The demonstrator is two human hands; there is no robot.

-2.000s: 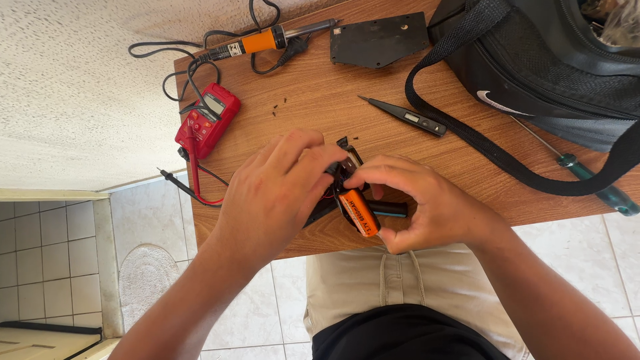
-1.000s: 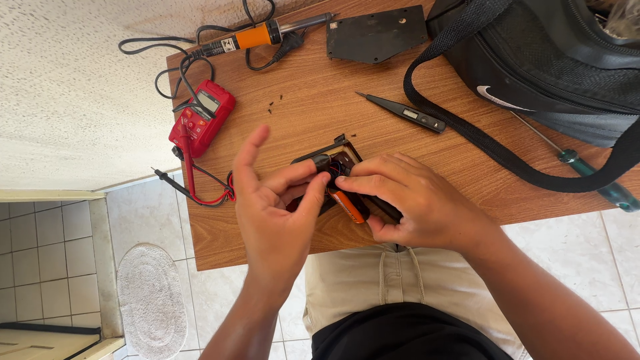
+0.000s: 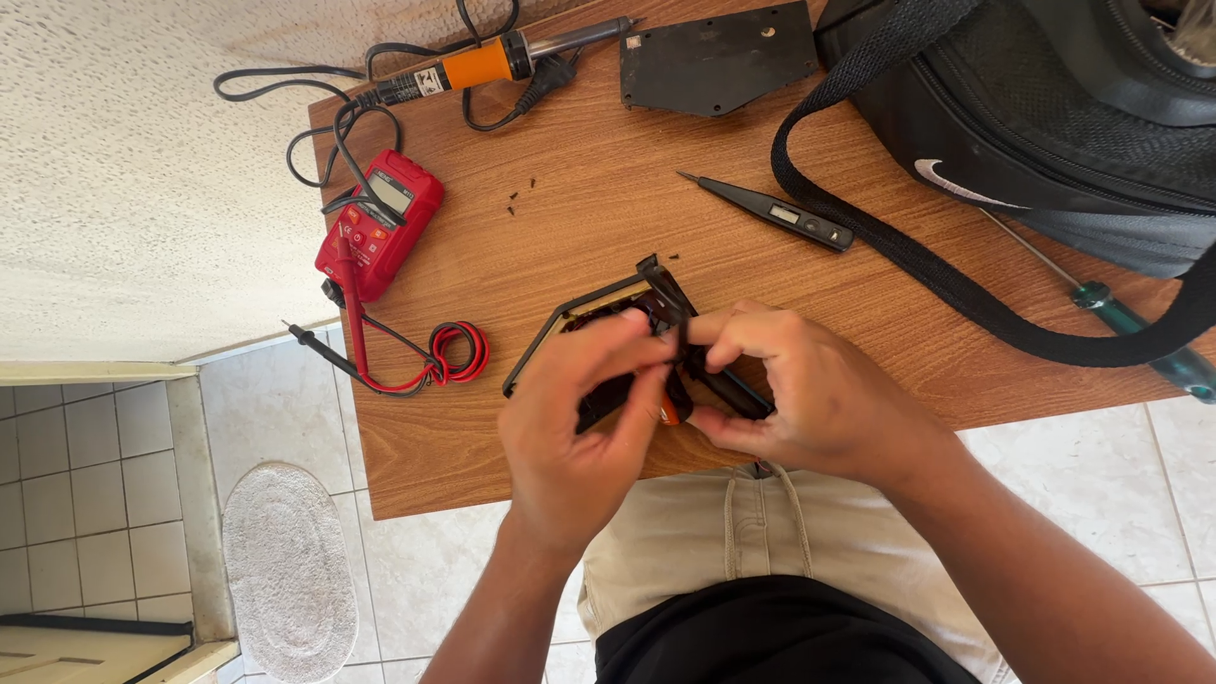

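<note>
An opened black electronic device housing [image 3: 543, 344] lies near the table's front edge, with dark inner parts and wires partly hidden by my fingers. My left hand [image 3: 579, 408] is over its left part, thumb and fingertips pinched at the middle; what they pinch is too blurred to tell. My right hand [image 3: 798, 389] reaches in from the right, its fingers at a dark part or wire. Between the hands an orange battery pack [image 3: 671, 410] shows only a small piece. A small dark screw [image 3: 674, 256] lies just beyond the housing.
Around the wooden table [image 3: 446, 456] are a red multimeter [image 3: 380, 228] with coiled leads, an orange soldering iron [image 3: 475, 65], a flat black cover [image 3: 717, 59], a digital voltage tester pen [image 3: 774, 211], several small screws [image 3: 513, 197], a black bag [image 3: 1026, 123] and a green-handled screwdriver [image 3: 1130, 328].
Two seconds ago more of the orange battery pack showed between my hands; now it is mostly covered. My left hand's raised finger has come down toward the housing since one second ago.
</note>
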